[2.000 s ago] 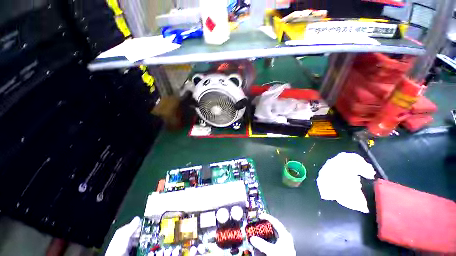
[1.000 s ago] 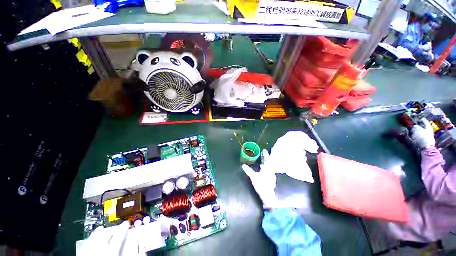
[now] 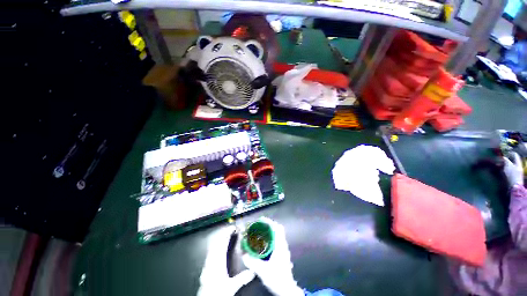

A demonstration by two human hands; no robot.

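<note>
The power board [image 3: 211,179] lies flat on the green bench, with long white heatsinks, a yellow-taped transformer and two copper-red coils. My right hand [image 3: 277,260], in a white glove, is closed around the small green liquid cup [image 3: 258,238] below the board's front edge. My left hand [image 3: 218,263], also in a white glove, is just left of the cup. Glare hides its fingers, and I cannot tell whether it holds anything. A thin light tip shows between the left hand and the board.
A white cloth [image 3: 363,173] and a red flat pad [image 3: 437,219] lie to the right. The panda-faced fan [image 3: 231,75], a black box with white plastic [image 3: 303,89] and red bins [image 3: 404,75] stand behind. Black crates [image 3: 69,115] stand left. Another person's gloved hand [image 3: 512,169] shows at far right.
My right hand has taken hold of the cup and brought it from beside the cloth to the board's front edge. My left hand has left the board and come beside the cup. The view has shifted.
</note>
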